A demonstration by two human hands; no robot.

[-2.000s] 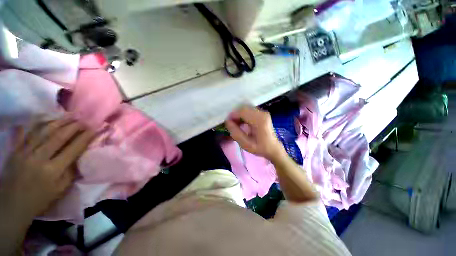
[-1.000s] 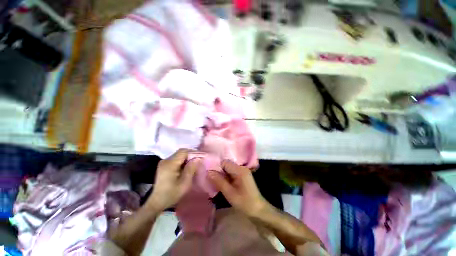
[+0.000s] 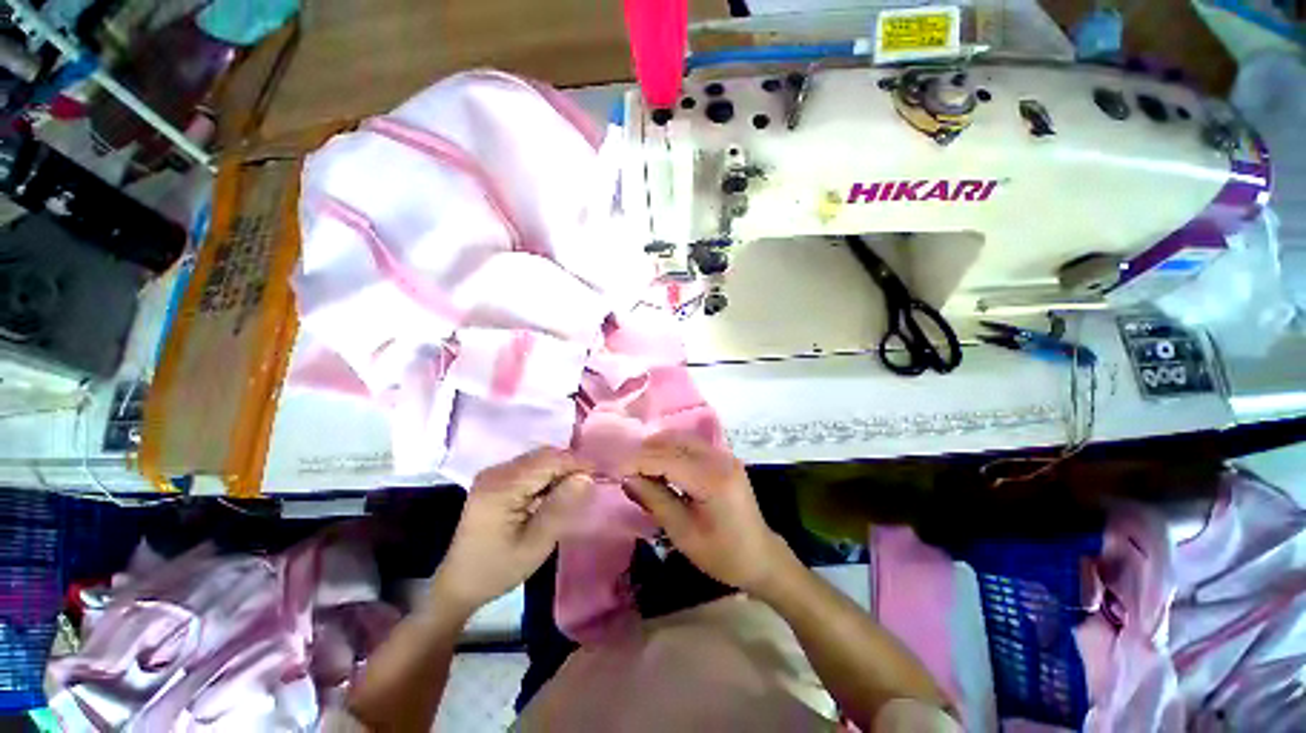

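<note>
My left hand point(image 3: 513, 518) and my right hand point(image 3: 699, 504) are close together at the table's front edge. Both pinch the edge of a deeper pink small garment part point(image 3: 599, 566), which hangs down below the fingers toward my lap. It meets the pink cloth on the table just above my hands. The garment body point(image 3: 480, 201), pale with darker pink seam lines, is heaped left of the needle area. The sewing machine point(image 3: 917, 179), cream-white with HIKARI lettering, stands behind and to the right. Cloth lies near its presser foot point(image 3: 705, 301); whether it is under the foot I cannot tell.
Black scissors point(image 3: 917, 337) lie under the machine arm, with blue-handled snips point(image 3: 1038, 341) and a control panel point(image 3: 1172, 355) to their right. A brown board with orange tape point(image 3: 222, 329) is at left. Pink cut pieces point(image 3: 215, 630) are piled lower left, with more point(image 3: 1217, 602) lower right.
Two seconds ago my right hand was away from the cloth at the right; both hands have since come together on the pink part. The part now hangs lower, and the view has turned toward the machine.
</note>
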